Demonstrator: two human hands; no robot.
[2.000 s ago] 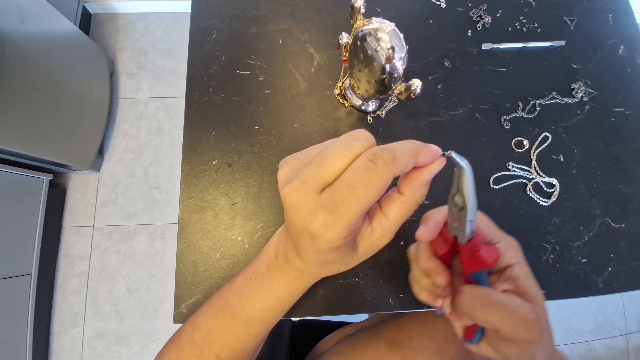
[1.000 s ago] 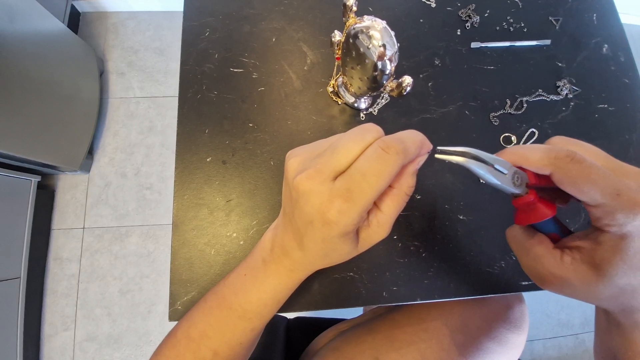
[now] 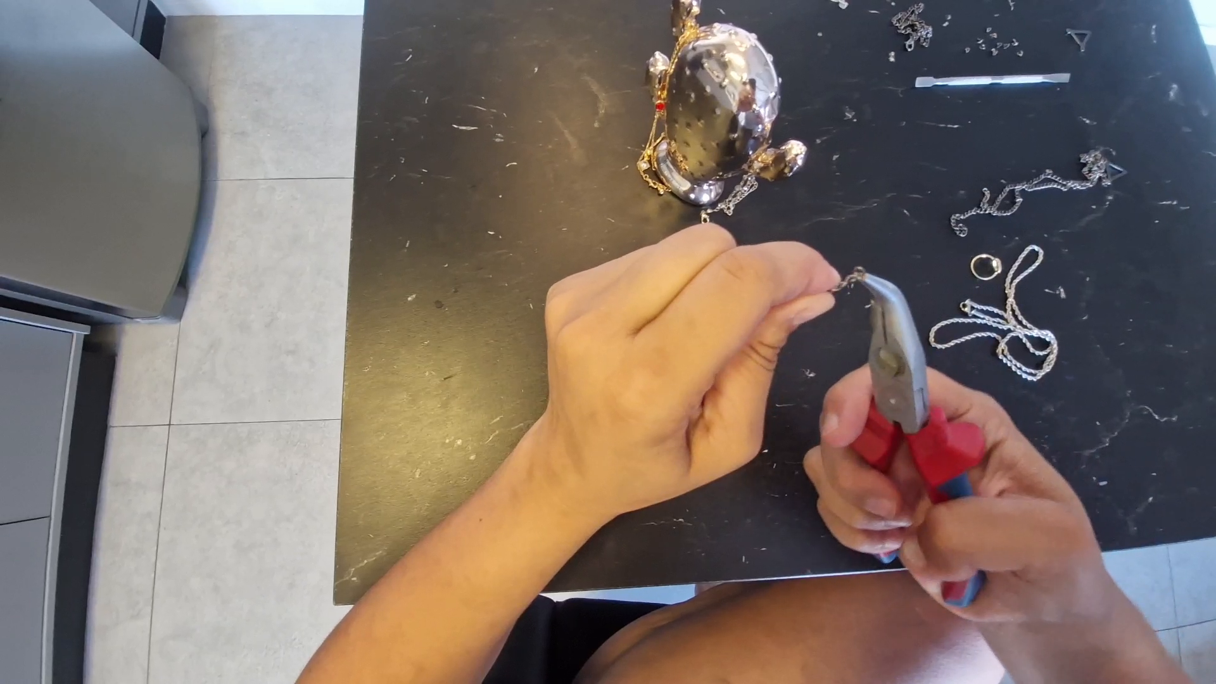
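Note:
My left hand (image 3: 665, 370) pinches a short piece of fine chain (image 3: 845, 280) between thumb and index finger over the dark tabletop. In my right hand (image 3: 959, 503) is a pair of bent-nose pliers (image 3: 898, 370) with red and blue handles, jaws pointing up. Their bent tip touches the free end of the chain; whether the jaws grip a link is too small to tell. To the right of the pliers lie a ring (image 3: 985, 267) and a silver rope chain (image 3: 1012, 328).
On the black table (image 3: 456, 380) stands a shiny metallic cactus-shaped holder (image 3: 722, 104) draped with chains. Farther right lie a flat metal tool (image 3: 993, 82), a darker chain (image 3: 1031, 190), a small chain heap (image 3: 912, 27), loose links (image 3: 993, 43) and a triangle pendant (image 3: 1077, 39).
The pliers were turned sideways, pointing left, a second ago; now they point upward, with my right hand lower and farther left. My left hand keeps its pinch.

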